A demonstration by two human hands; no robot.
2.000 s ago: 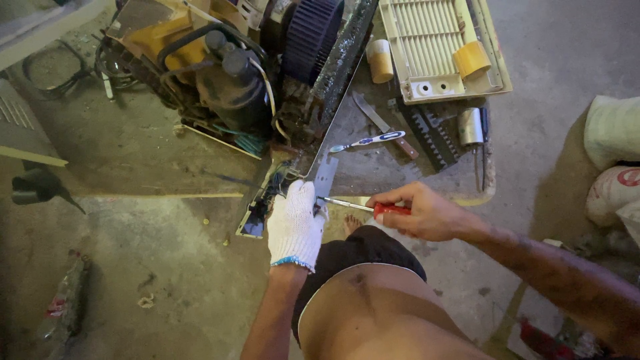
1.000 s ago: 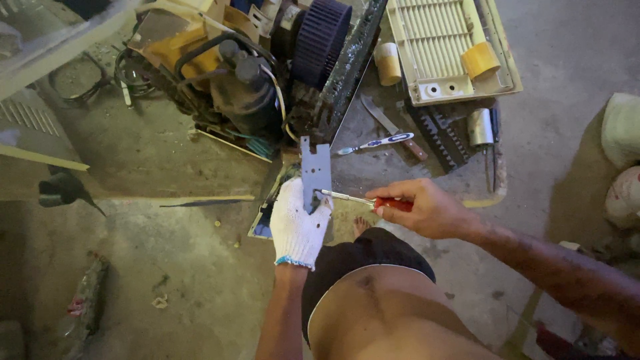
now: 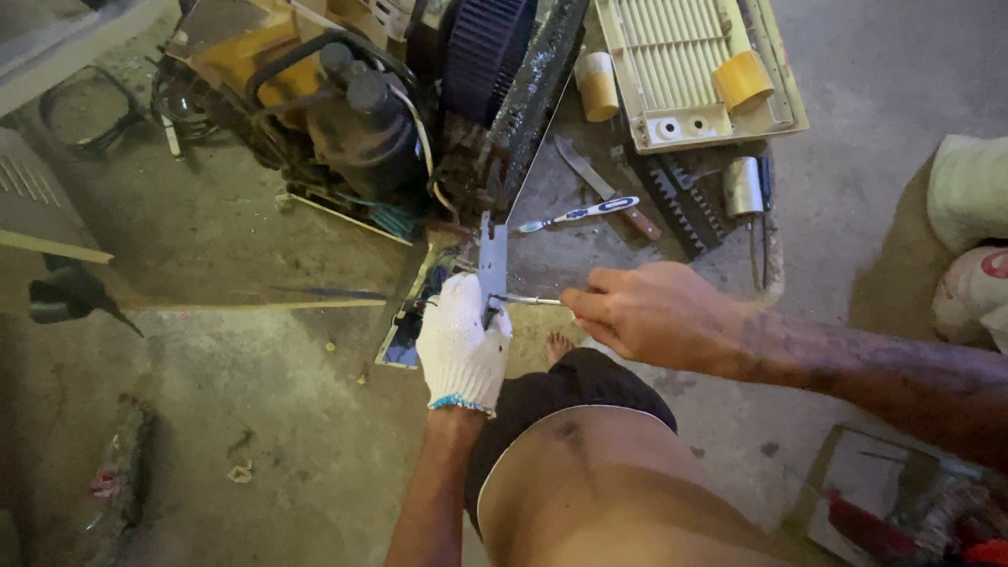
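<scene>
My left hand (image 3: 465,339), in a white knit glove, grips a grey metal bracket (image 3: 494,256) with holes and a notched upper end. Bare, my right hand (image 3: 654,315) is closed around the screwdriver's handle, which its fingers hide. The screwdriver's shaft (image 3: 535,300) points left, and its tip meets the bracket beside my left thumb. Under and left of the glove lies an open control assembly with wires (image 3: 405,335), partly covered by the hand. A black compressor (image 3: 366,126) and a blower wheel (image 3: 488,59) stand beyond the bracket.
On the table lie a toothbrush (image 3: 591,211), a knife with a wooden handle (image 3: 642,220), black toothed strips (image 3: 685,205), a metal capacitor (image 3: 743,187), tape rolls (image 3: 597,87) and a cream louvred grille (image 3: 669,47). The table edge (image 3: 323,305) runs below. White sacks (image 3: 972,193) sit at right.
The grey bracket, low by the glove two seconds ago, stands higher and more upright in my left hand. The red screwdriver handle, visible before, is now hidden in my right hand.
</scene>
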